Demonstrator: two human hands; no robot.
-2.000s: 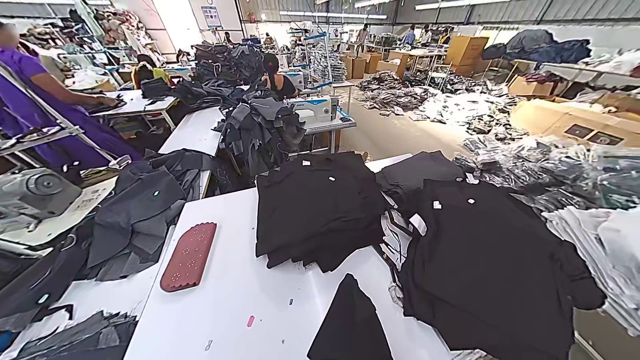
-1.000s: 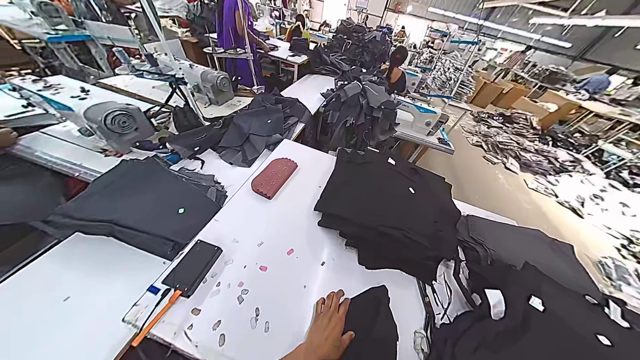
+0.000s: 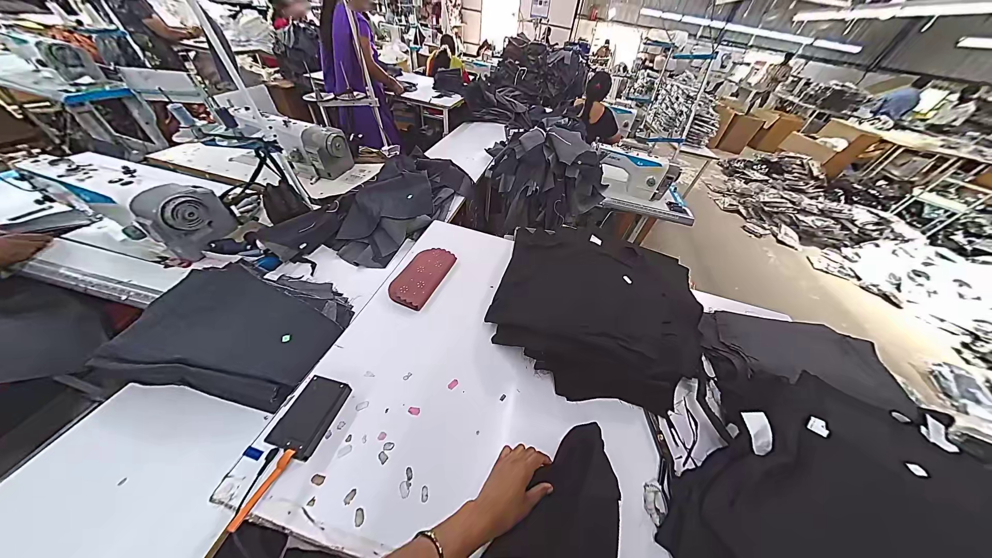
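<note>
My left hand point(image 3: 515, 484), with a bangle at the wrist, rests palm down on the left edge of a small black fabric piece point(image 3: 577, 496) at the bottom centre. Its fingers touch the cloth and the thumb is spread from them. My right hand is out of view. Beyond the piece lies a stack of black cut fabric point(image 3: 597, 310). More black fabric with small white stickers point(image 3: 837, 473) lies on the right, beside white-and-black cloth strips point(image 3: 690, 426). A red scalloped case point(image 3: 422, 279) lies on the white table point(image 3: 465, 372).
A black phone-like device point(image 3: 310, 417) with an orange cable point(image 3: 263, 488) lies at the table's left edge. Dark folded fabric point(image 3: 225, 333), sewing machines point(image 3: 186, 217) and another person's hand point(image 3: 23, 248) are on the left. Small paper-like scraps point(image 3: 384, 457) dot the table. Dark cloth point(image 3: 546, 170) hangs beyond.
Two seconds ago no hand was in view; my left hand came in at the bottom and lies on the small black piece. The view has swung left.
</note>
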